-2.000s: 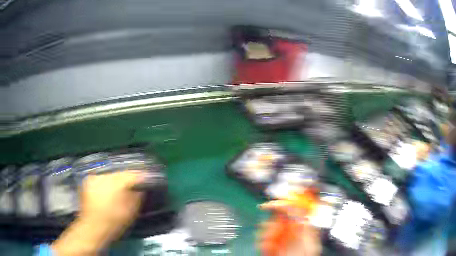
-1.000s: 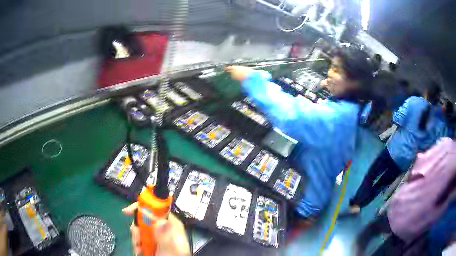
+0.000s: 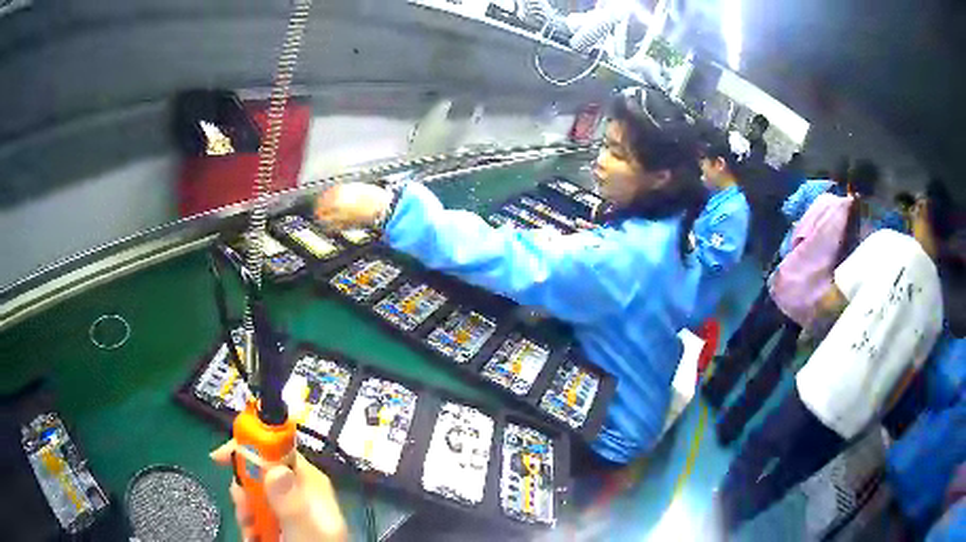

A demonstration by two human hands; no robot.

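Note:
My right hand [image 3: 288, 495] holds the orange electric screwdriver [image 3: 263, 455] upright at the lower left-centre. The tool hangs from a coiled metal line, with a black cord beside it. Its nose end is not visible. Just beyond it lies a black phone tray [image 3: 416, 429] with several open phone assemblies side by side. Another phone assembly [image 3: 64, 471] lies in a dark tray at the far left. The round screw dish [image 3: 173, 510] with grey speckled fill sits between that tray and my hand. My left hand is not in view.
A second phone tray [image 3: 435, 318] lies behind the first. A person in a blue smock [image 3: 609, 286] stands at the right, one arm reaching over another tray at the rail [image 3: 170, 235]. A red panel [image 3: 238, 175] stands behind. More people stand at the far right.
The view has turned right and settled. My right hand still holds the screwdriver. The neighbour's arm has moved left, over the back tray. My left hand, seen on the left tray earlier, is out of view.

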